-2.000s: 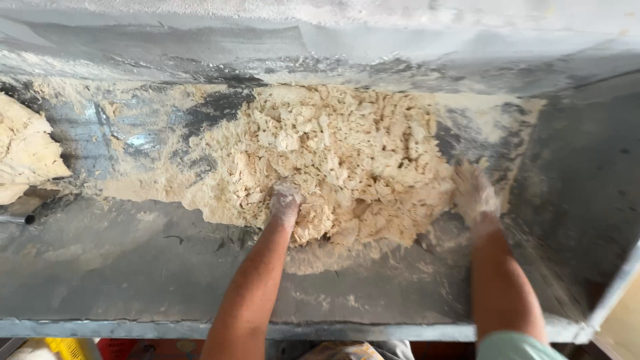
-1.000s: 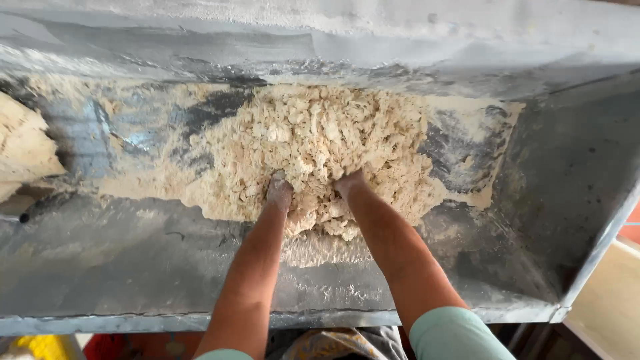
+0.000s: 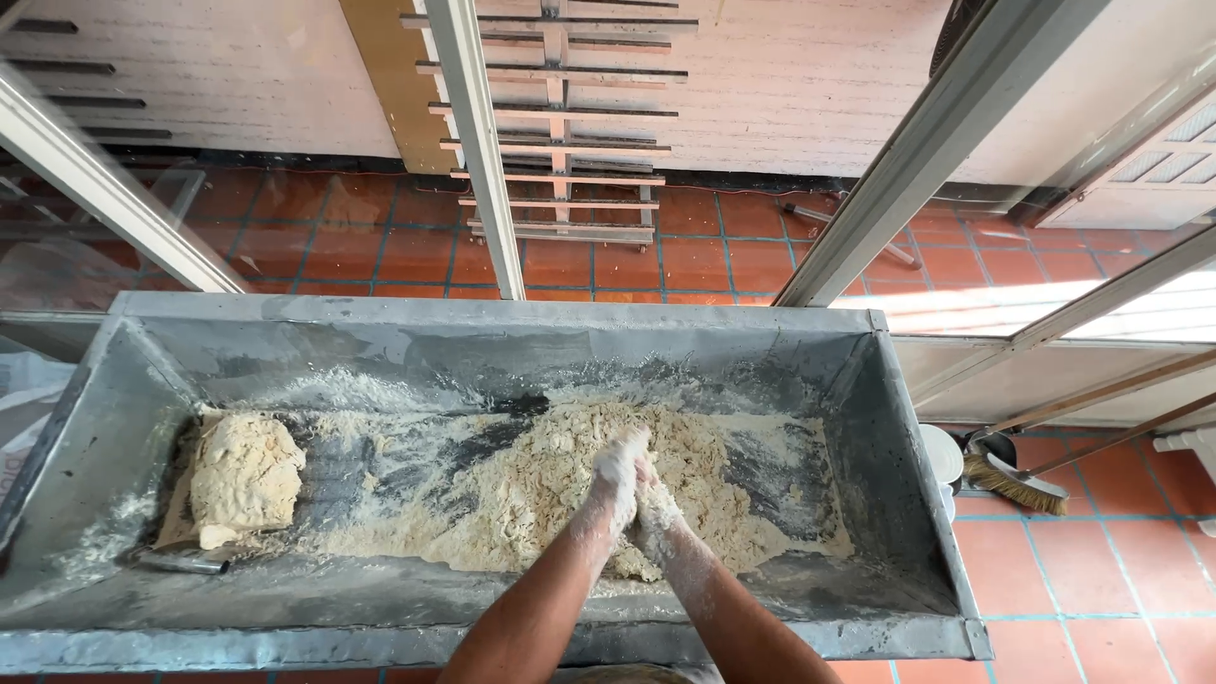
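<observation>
A long metal trough [image 3: 456, 641] holds a wide, crumbly heap of floury dough [image 3: 532, 494]. My left hand [image 3: 619, 470] and my right hand [image 3: 654, 499], both coated in flour and dough bits, are pressed together over the middle of that heap. Whether any dough lies between the palms is hidden. At the trough's left end sits a separate large lump of dough [image 3: 247, 475]. Just below this lump lies a metal tool with a tubular handle [image 3: 185, 562]; its other part is covered by flour and dough.
Framed glass panes rise behind the trough, with a metal rack [image 3: 556, 123] on the tiled floor beyond. To the right are a broom [image 3: 1016, 484] and a white bucket [image 3: 940, 456]. Loose flour clings to the trough's walls.
My hands were apart in the dough and have come together above it. The right hand was farther right two seconds ago. The view has tilted up and widened.
</observation>
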